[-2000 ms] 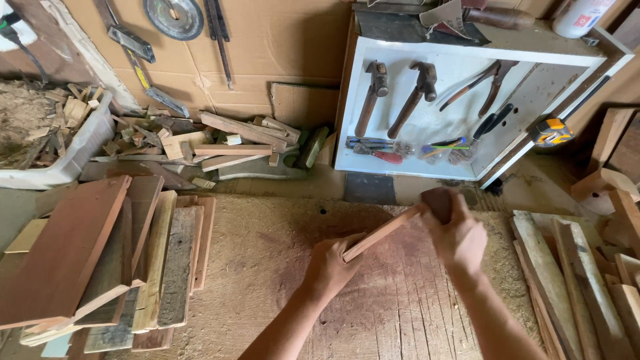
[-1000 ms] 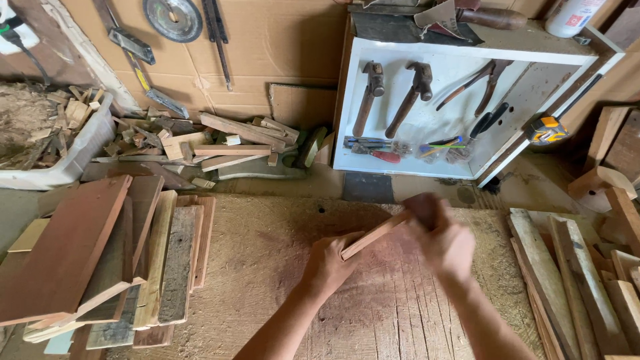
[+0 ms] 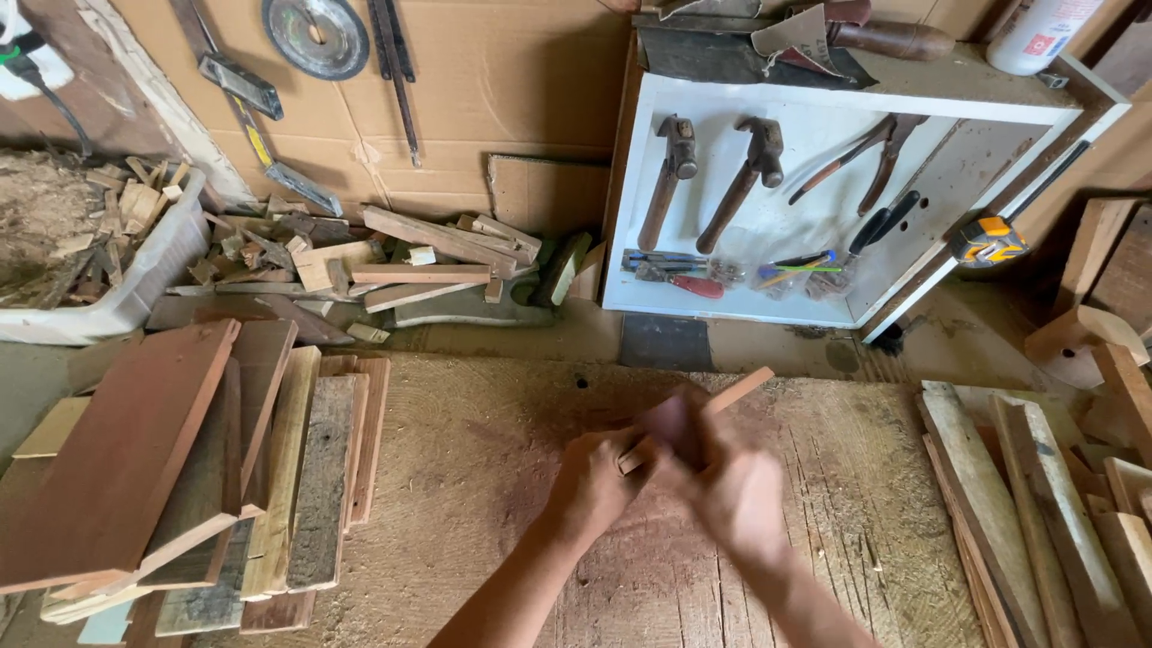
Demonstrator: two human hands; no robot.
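My left hand [image 3: 598, 481] grips the near end of a thin wooden strip [image 3: 742, 389], which slants up to the right above the wooden workbench [image 3: 468, 468]. Wrapped over the strip is a dark reddish-brown sheet, perhaps sandpaper [image 3: 675, 427], pinched in my right hand [image 3: 733, 481]. That hand is blurred and close beside the left one. The strip's far end sticks out past the sheet; its middle is hidden by the sheet and fingers.
Stacked boards [image 3: 126, 459] lie at left, more wooden slats [image 3: 990, 486] at right. Behind are offcuts [image 3: 432, 243], a white plastic tub [image 3: 162, 261] of scraps, and a white box [image 3: 738, 315] with hammers [image 3: 670, 180] and pincers [image 3: 886, 153]. A tape measure [image 3: 988, 241] is clipped to its edge.
My right hand and the dark sheet have moved from the strip's far end down toward my left hand, so the far end now shows. My left hand still holds the near end.
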